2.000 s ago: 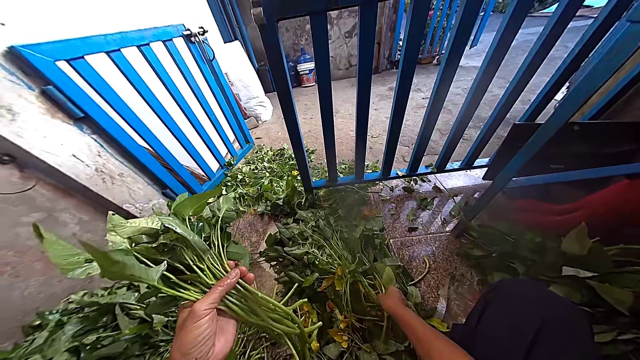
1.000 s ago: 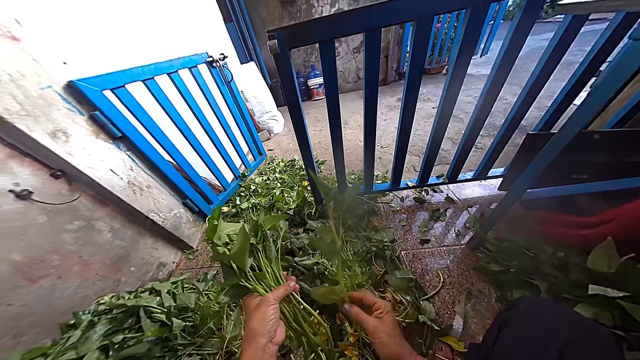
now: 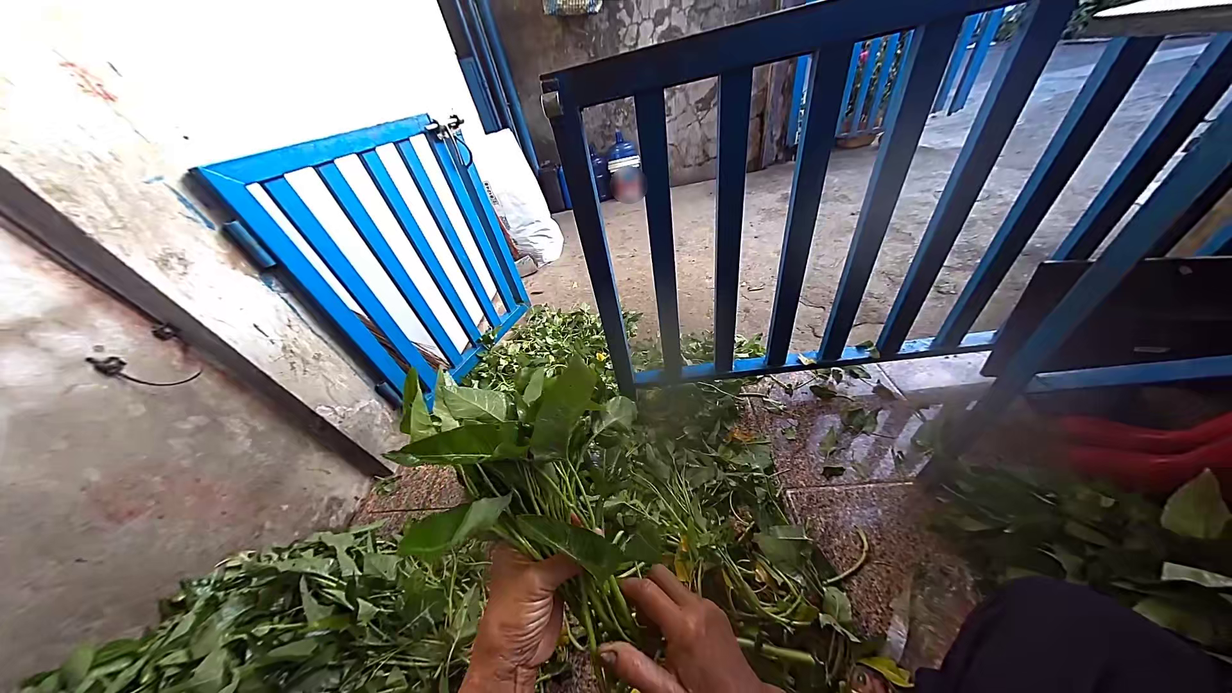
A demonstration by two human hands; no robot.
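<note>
My left hand (image 3: pixel 522 606) is closed around a bunch of leafy green stems (image 3: pixel 544 481), whose broad leaves fan out above the fist. Just right of it and a little lower, my right hand (image 3: pixel 679 626) has its fingers on the lower stems of that bunch. Beyond and to the right of both hands, a heap of loose stems and leaves (image 3: pixel 703 481) lies on the floor, some of them yellow. Another pile of green leaves (image 3: pixel 337 597) spreads at the lower left. The palms and some fingertips are hidden by leaves and stems.
A blue slatted metal gate (image 3: pixel 731 221) stands ahead, with a second blue gate panel (image 3: pixel 366 241) by the left wall. Past them are a white sack (image 3: pixel 525 212) and a blue water jug (image 3: pixel 624 159). More leaves (image 3: pixel 1039 529) lie at right near my dark-clothed knee (image 3: pixel 1068 645).
The right hand, lower right among the heaped stems two seconds ago, is now beside the left hand at the bunch. The bunch, leaning left then, now stands more upright.
</note>
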